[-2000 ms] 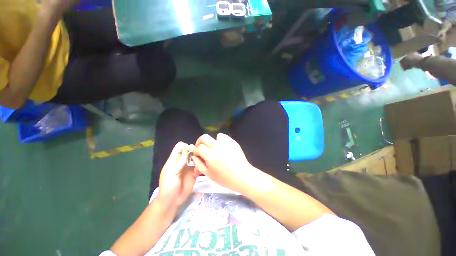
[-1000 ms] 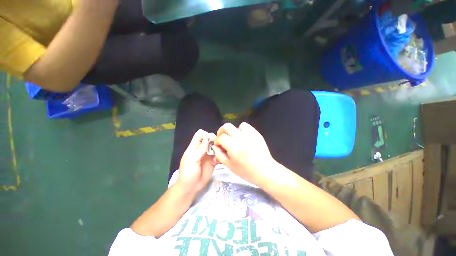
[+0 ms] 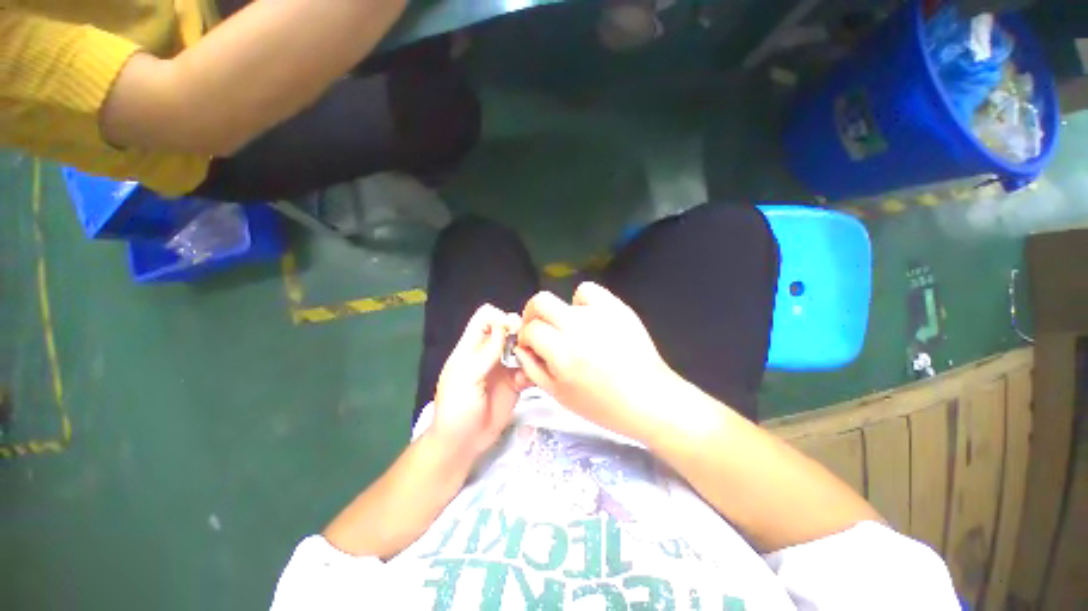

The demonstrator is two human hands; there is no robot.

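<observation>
A small white-grey plastic housing (image 3: 511, 349) with a dark opening is held between my hands above my lap, mostly hidden by fingers. My left hand (image 3: 476, 380) grips it from its left side with thumb and fingertips. My right hand (image 3: 587, 350) is bent over its right side, fingertips touching it. Whether the right fingers also pinch a small tool or insert cannot be told.
A blue stool (image 3: 821, 287) is beside my right knee. A blue bin (image 3: 889, 113) with plastic film stands at upper right. Cartons (image 3: 943, 460) stand at lower right. A person's arm in a yellow sleeve (image 3: 66, 90) reaches across upper left, above blue crates (image 3: 191, 245). The table edge (image 3: 459, 17) shows at top.
The view has shifted, so the table has mostly left the picture and my hands appear further right. The neighbour's arm has extended toward the table. Both hands stay on the housing.
</observation>
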